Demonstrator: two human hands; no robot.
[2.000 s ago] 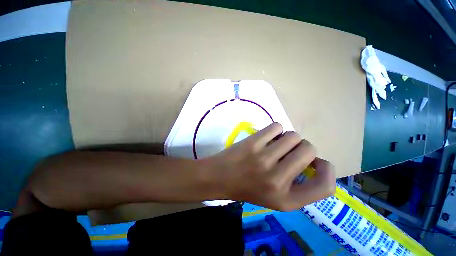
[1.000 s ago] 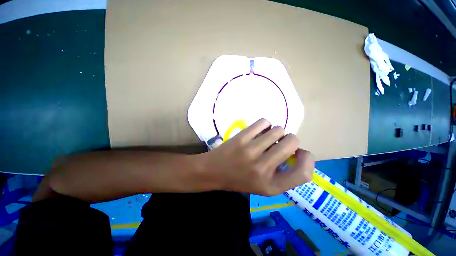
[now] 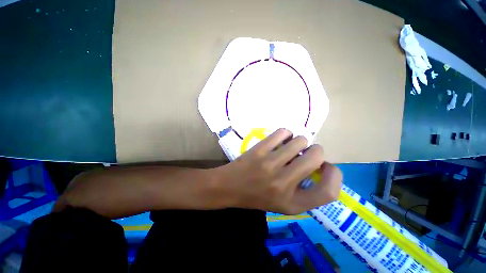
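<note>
A white, roughly hexagonal plastic housing [image 3: 266, 101] lies on the tan cardboard sheet, overexposed. A thin dark wire ring [image 3: 227, 101] curves round it, with grey-blue tape tabs [image 3: 272, 51] at the top and lower left. My bare left hand [image 3: 282, 173] grips the front end of the yellow caulking gun [image 3: 389, 230], over the housing's lower edge. The gun's yellow front ring shows beyond my fingers; the nozzle tip cannot be made out. The white cartridge [image 3: 354, 226] with blue lettering lies in the gun. The gun's rear and my right hand are out of the picture.
The cardboard sheet [image 3: 165, 64] covers the green bench [image 3: 53, 90]. A crumpled white rag or glove [image 3: 415, 57] lies at its right corner. White scraps [image 3: 452, 100] and small black blocks [image 3: 435, 139] lie further right. Blue frames [image 3: 32, 186] stand below the bench.
The housing and cardboard sit higher in the picture than before. My left hand and the gun's front ring are now at the housing's lower edge, with more of the wire ring uncovered.
</note>
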